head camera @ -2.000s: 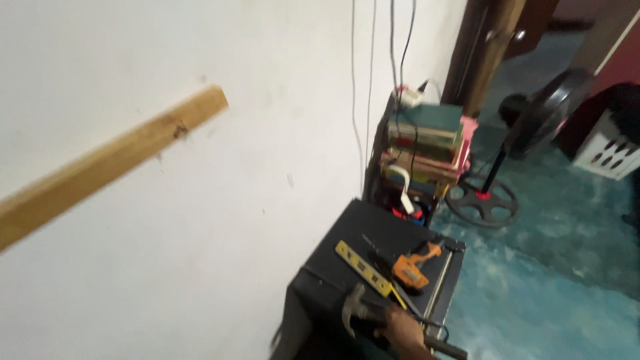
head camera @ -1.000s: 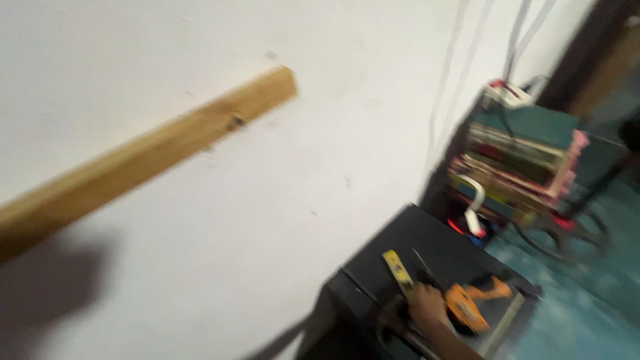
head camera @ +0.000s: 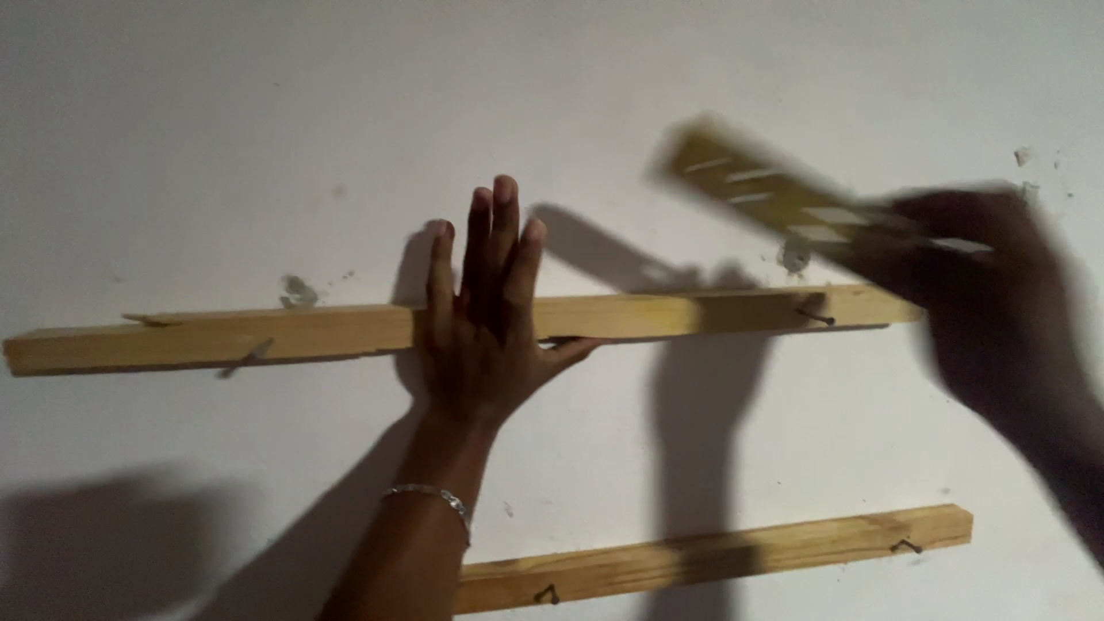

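My left hand (head camera: 483,336), fingers spread and a chain bracelet on the wrist, lies flat across the upper wooden strip (head camera: 621,316) against the white wall. A nail (head camera: 246,358) sticks out near the strip's left part, and another nail (head camera: 815,316) near its right end. At the right, my right hand (head camera: 975,250) grips a yellow spirit level (head camera: 759,185), blurred and tilted, in front of the wall above the strip. Below runs a second wooden strip (head camera: 828,548) with bent nails (head camera: 906,545) in it; my left forearm passes over its left end.
The white wall (head camera: 345,103) fills the background, with chipped spots (head camera: 299,291) above the upper strip and another chip (head camera: 794,257) near its right nail. Shadows of my arms and the level fall across wall and strips.
The view has swung from the black cabinet top to the wall. The spirit level, lying on the cabinet two seconds ago, is now in my right hand. My left hand has come into view on the upper strip.
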